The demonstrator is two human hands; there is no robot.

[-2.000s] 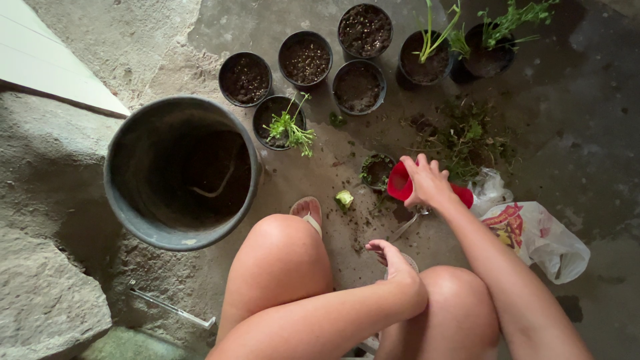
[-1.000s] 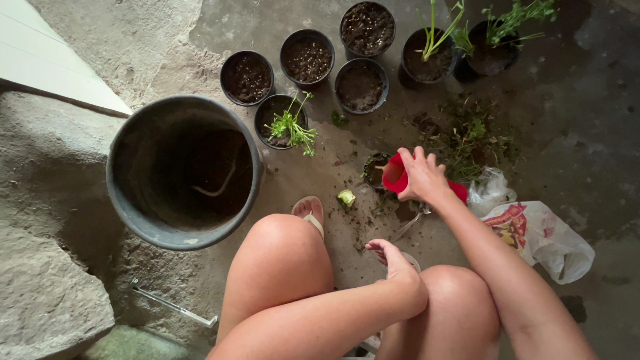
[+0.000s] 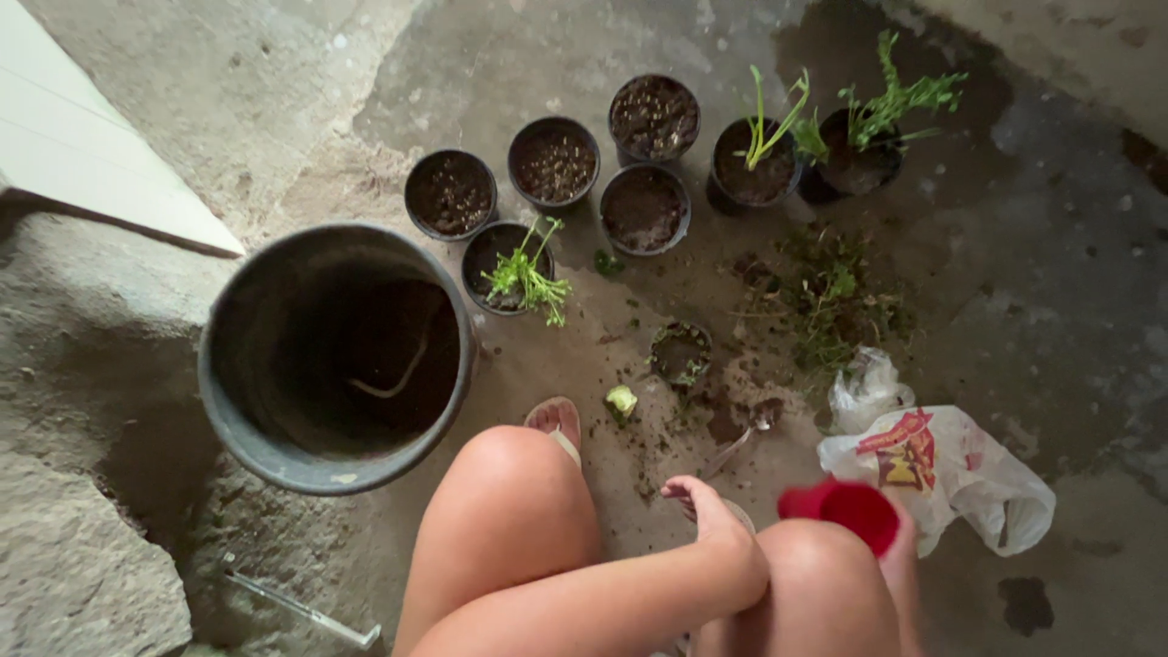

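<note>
My left hand (image 3: 701,506) rests beside my right knee with nothing seen in it, its fingers loosely curled. With my right hand (image 3: 902,538), partly hidden by the knee, I hold a red plastic container (image 3: 853,516), blurred. A small pot with leafy bits around its rim (image 3: 680,353) stands in front of my knees. Near it lie a pale green vegetable piece (image 3: 621,400) and a spoon-like utensil (image 3: 741,443) beside spilled soil. Uprooted greenery (image 3: 835,297) lies farther right.
Several black pots of soil (image 3: 554,162) stand ahead, some with plants (image 3: 529,278). A large dark bucket (image 3: 338,474) is at the left. A plastic bag (image 3: 958,465) lies at the right. Rocks (image 3: 82,566), a white board (image 3: 91,128) and a thin metal bar (image 3: 301,607) lie left.
My right hand has drawn back from the small leafy-rimmed pot toward my right knee with the red container. My left hand has stayed by the knee.
</note>
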